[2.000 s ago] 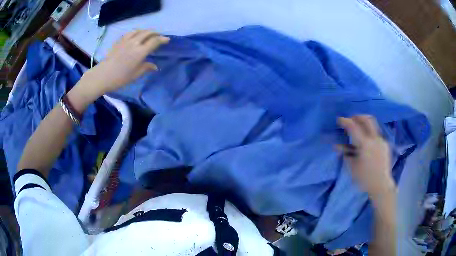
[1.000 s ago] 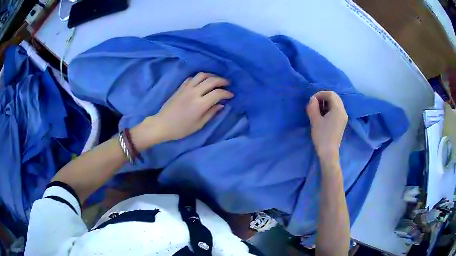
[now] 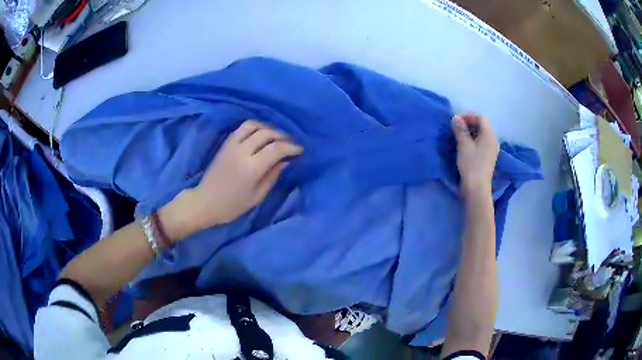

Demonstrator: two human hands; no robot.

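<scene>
A blue garment [image 3: 338, 232] lies spread and wrinkled over the white table, with a smoother band running across its middle. My left hand [image 3: 246, 172] rests on the left-middle of the cloth, fingers bent, fingertips on the fabric; whether it grips a fold cannot be told. My right hand [image 3: 477, 148] is at the garment's right part, thumb and index finger brought together at the cloth edge. What lies between these fingertips is too small to tell. Dark marks show inside the curled right hand, but no tool can be made out clearly.
A black phone [image 3: 91, 55] lies at the table's upper left, a pale cable beside it. Blue garments [image 3: 35, 225] hang in a pale-rimmed bin at left. Papers [image 3: 591, 190] with a tape roll [image 3: 607, 187] lie at the right end. A printed scale [image 3: 486, 31] runs along the far edge.
My left hand moved from the garment's upper-left edge onto its middle. My right hand moved to the upper right edge. The cloth's middle is flatter. The view has shifted, showing more papers at right.
</scene>
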